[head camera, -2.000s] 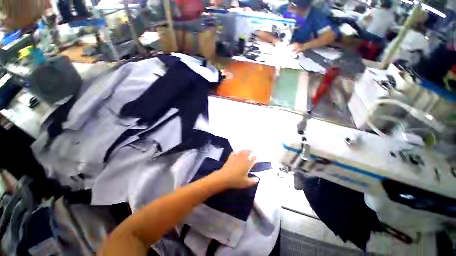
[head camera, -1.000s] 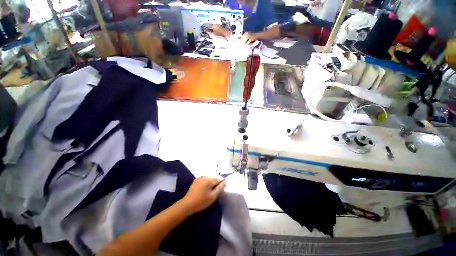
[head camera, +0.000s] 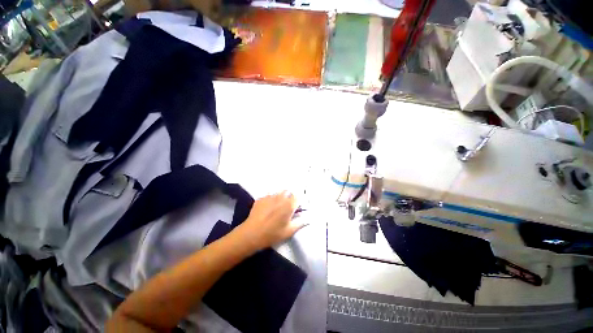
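Note:
My left hand (head camera: 276, 220) reaches in from the lower left, its fingers closed on the edge of the part-sewn garment (head camera: 185, 224), left of the needle area. A small dark tip shows at the fingertips; glare hides what it is. The garment is light grey with navy parts and spreads over the left of the table. A dark navy piece (head camera: 257, 286) lies on it below my wrist. The presser foot area (head camera: 368, 227) of the white sewing machine (head camera: 448, 166) is right of my hand, apart from it. My right hand is not in view.
Small navy cut pieces (head camera: 442, 253) lie under the machine arm, with dark reddish-handled snips (head camera: 518, 270) beside them. A grey measuring scale (head camera: 416, 313) runs along the front edge. An orange sheet (head camera: 279, 45) and a white box (head camera: 484, 62) are at the back.
The view has swung right and then tilted down and closer. My left hand has gone from lying spread on the garment to closed fingers at its edge.

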